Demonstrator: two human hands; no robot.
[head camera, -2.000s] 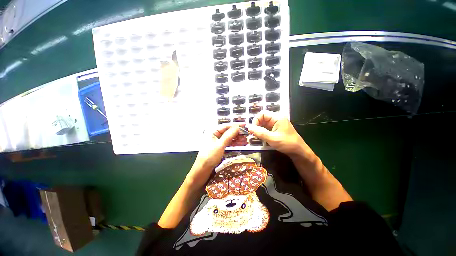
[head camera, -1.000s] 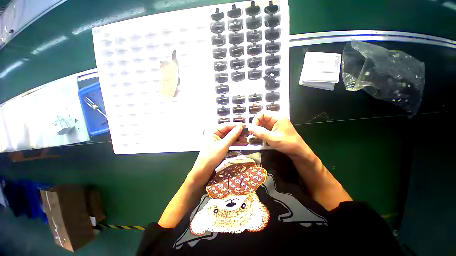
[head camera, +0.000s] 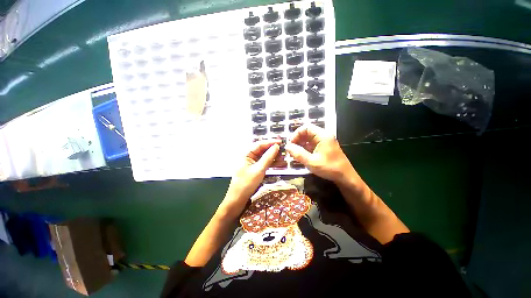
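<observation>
A white blister tray lies in front of me. Rows of small black plastic parts fill its right side, with a gap in the middle rows. My left hand and my right hand meet at the tray's lower right. Their fingertips close on a small dark part between them. The part is mostly hidden by the fingers and too small to make out in detail. A tan piece lies on the tray's left side.
A stack of white paper slips and a crumpled clear plastic bag lie right of the tray. A small blue bin with a thin tool stands to the left, beside a white sheet or tray. A cardboard box is at lower left.
My right hand has shifted slightly left and up, with its fingers over the lower rows of parts. My left hand has barely moved. The small part stays between the fingertips.
</observation>
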